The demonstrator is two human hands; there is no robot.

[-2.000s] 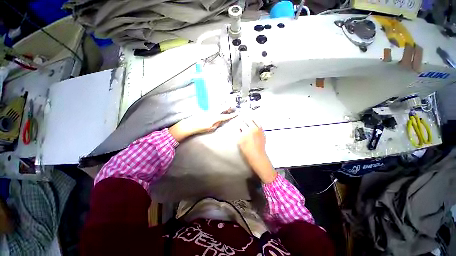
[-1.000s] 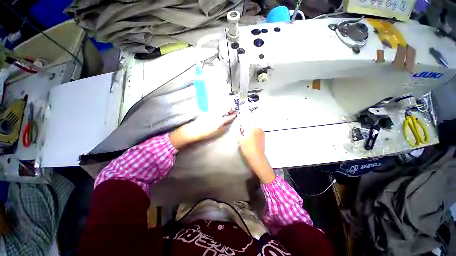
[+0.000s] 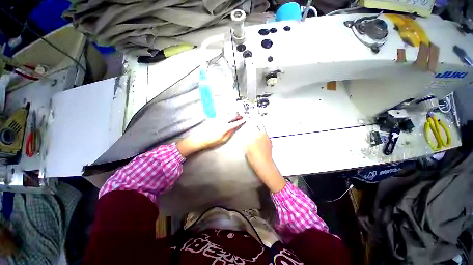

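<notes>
A grey-brown garment panel lies on the white machine bed and hangs over its front edge onto the lap. My left hand lies on the panel, its fingertips close to the presser foot. My right hand is at the panel's right edge, just in front of the needle area, fingers bent down on the cloth. The glare hides the exact fingertip contact. The white Juki sewing machine stands behind and to the right. A light-blue strip shows left of the needle.
A cloth heap lies behind the machine, a second bundle at lower right. Yellow snips and small black parts lie at the bed's right end. A yellow-and-black tool lies behind the panel. Red-handled scissors are at left.
The view shifts slightly. My right fingers seem a little more extended towards the needle than a second ago. The panel and my left hand have barely moved.
</notes>
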